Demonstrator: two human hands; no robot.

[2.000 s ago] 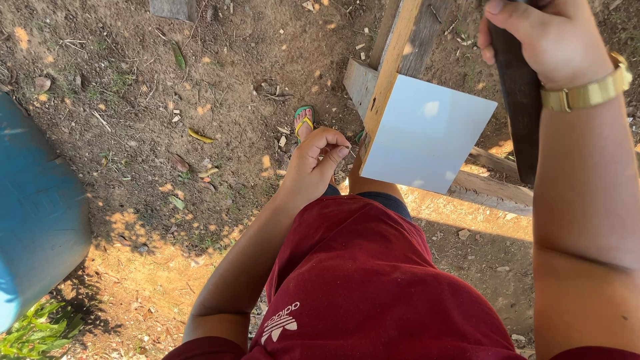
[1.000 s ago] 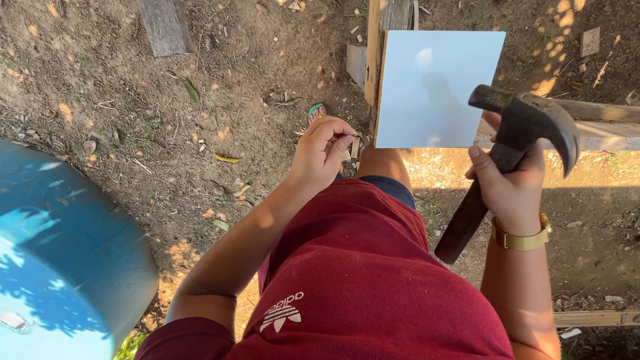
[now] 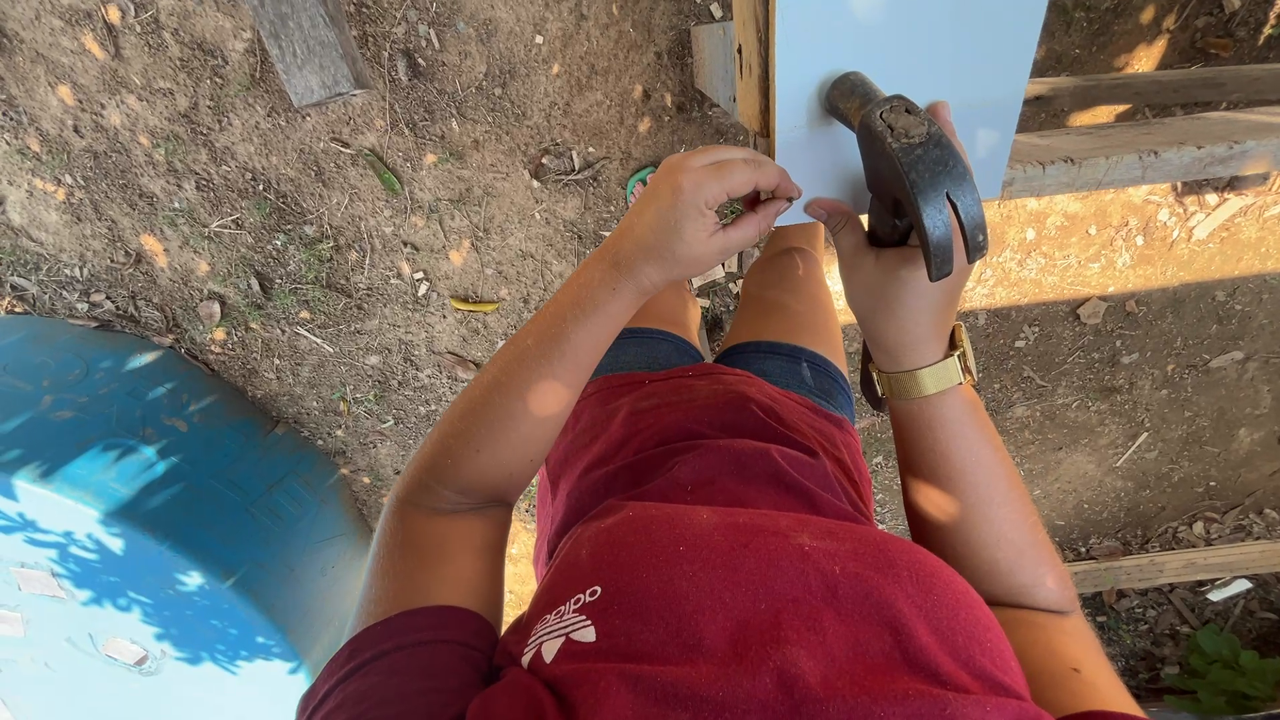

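A claw hammer (image 3: 915, 170) is in my right hand (image 3: 905, 270), its dark head over the lower part of a smooth white panel (image 3: 810, 110) and its claw pointing down and to the right. Most of the handle is hidden by the hand and wrist. My left hand (image 3: 715, 205) is at the panel's lower left corner, thumb and forefinger pinched on a tiny dark thing, perhaps a nail, too small to tell. The panel lies against a wooden post (image 3: 752, 65) along its left edge.
Wooden rails (image 3: 1140, 150) run off to the right of the panel. A large blue plastic container (image 3: 180, 480) stands at the lower left. A weathered board (image 3: 310, 50) lies on the dirt at the top left. Another wooden rail (image 3: 1180, 565) crosses at the lower right.
The hammer was low at the right edge two seconds ago, then rose beside the panel; its head is now over the panel. My left hand has come to the panel's lower corner.
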